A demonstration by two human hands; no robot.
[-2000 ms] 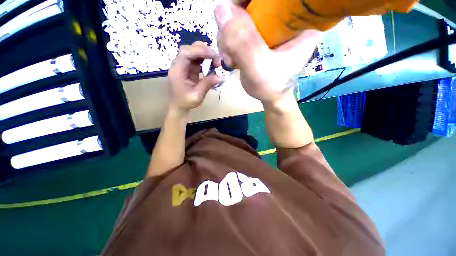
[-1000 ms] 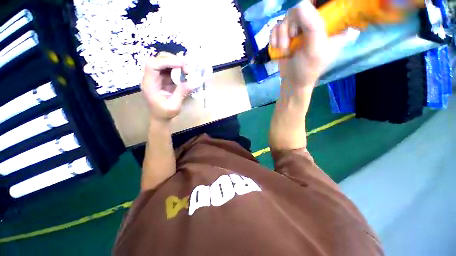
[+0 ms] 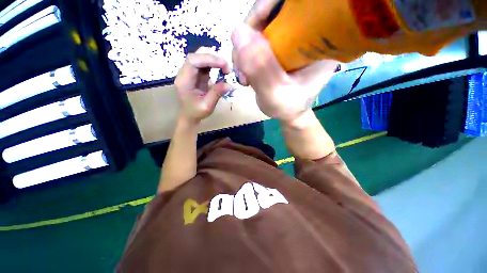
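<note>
My left hand holds a small white plastic fitting between thumb and fingers, above the tan board. Part of the fitting is hidden by the fingers. My right hand is wrapped around the large orange electric screwdriver, close to the camera at the upper right. Its nose end is mostly hidden by the right hand, close to the fitting; whether they touch I cannot tell. A tray of small loose white parts lies behind the left hand.
White tubes lie in a black slotted rack at left. Blue crates and a black crate stand at right beyond the bench edge. A black cable shows at right. The floor is green with a yellow line.
Since one second ago, my right hand and the screwdriver have come in from the right, close to my left hand. The screwdriver looks larger. The whole view has shifted.
</note>
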